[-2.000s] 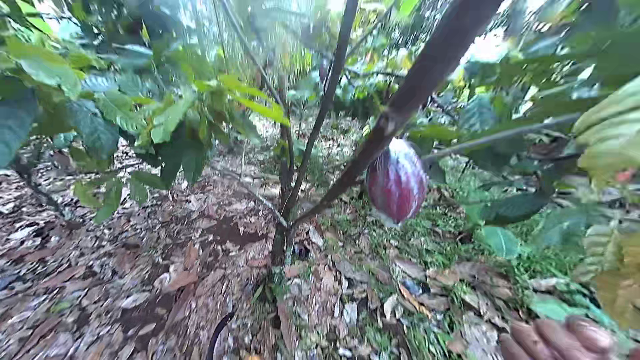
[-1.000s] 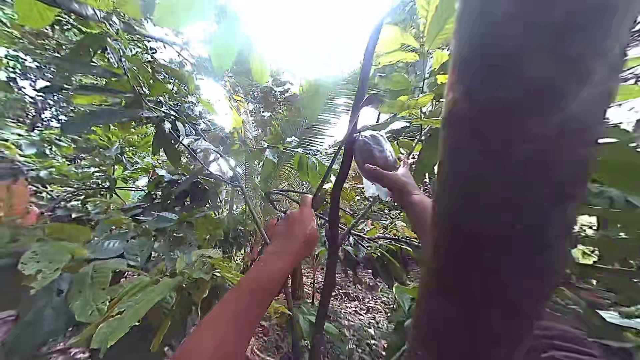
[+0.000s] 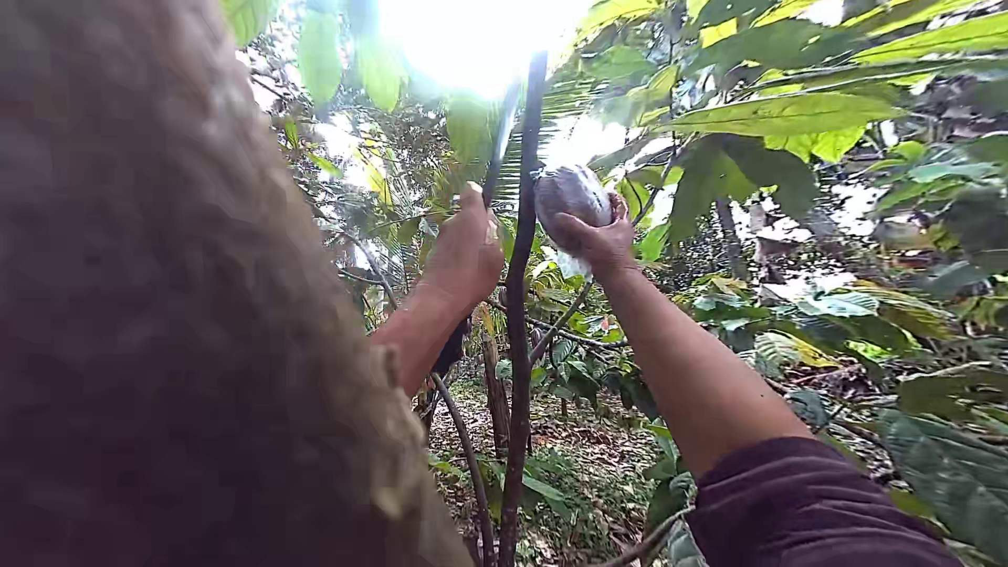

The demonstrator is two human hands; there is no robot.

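A cacao pod (image 3: 571, 201), pale and greyish against the glare, hangs on the right side of a thin dark cacao stem (image 3: 520, 315). My right hand (image 3: 602, 236) is closed around the pod's lower right side, thumb in front. To the left of the stem, my left hand (image 3: 465, 248) grips a long, narrow blade (image 3: 502, 134) that points upward beside the stem. Its handle is mostly hidden by the fingers. Some whitish, see-through material (image 3: 572, 264) shows beneath the pod.
A thick, rough trunk (image 3: 181, 315) stands very near and fills the left side. Thinner branches (image 3: 468, 465) rise close to the stem. Broad leaves (image 3: 780, 114) spread over the upper right, and leaf litter (image 3: 606, 441) covers the ground below. Strong sky glare washes out the top.
The view has swung, so the thick trunk, right of the hands a second ago, is now on the left. Both hands remain raised at the stem, the right one still on the pod.
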